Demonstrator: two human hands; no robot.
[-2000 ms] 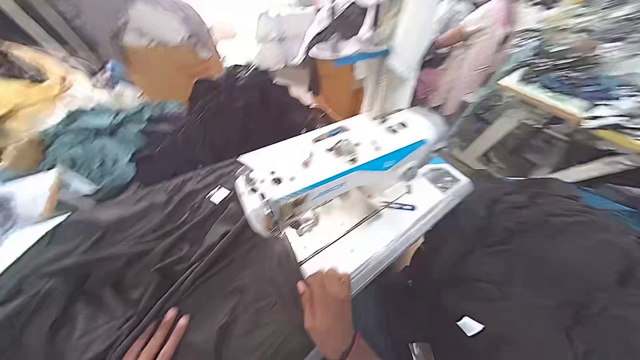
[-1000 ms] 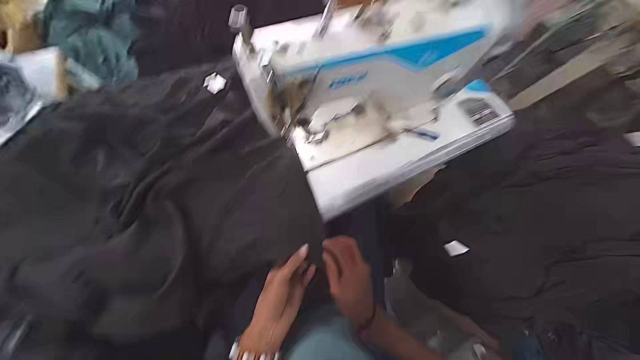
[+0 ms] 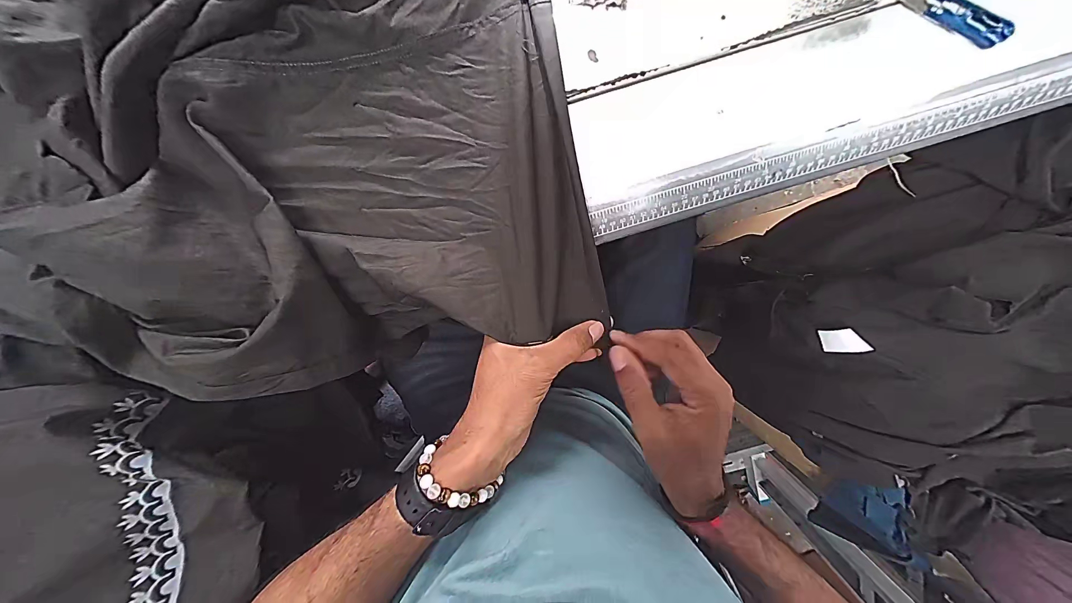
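Dark fabric (image 3: 402,201) with a stitched seam spreads across the upper left, and its folded edge runs down beside the sewing machine bed (image 3: 670,126). My left hand (image 3: 528,377), with a beaded bracelet and a dark strap at the wrist, grips the lower corner of this fabric between thumb and fingers. Close to that corner, on its right side, is my right hand (image 3: 678,394), thumb and forefinger nearly together at the edge; whether they pinch any cloth is too small to tell. The machine's head is out of view.
A ruler strip (image 3: 754,180) lines the bed's near edge, and a blue-handled tool (image 3: 971,21) lies on the bed. More dark fabric (image 3: 921,293) is heaped on the right, bearing a white paper piece (image 3: 844,341). White-embroidered cloth (image 3: 159,511) lies at lower left.
The left hand, flat on the fabric two seconds ago, has come to its lower corner and grips it. The right hand has left the bed's edge for that corner. The view has moved closer.
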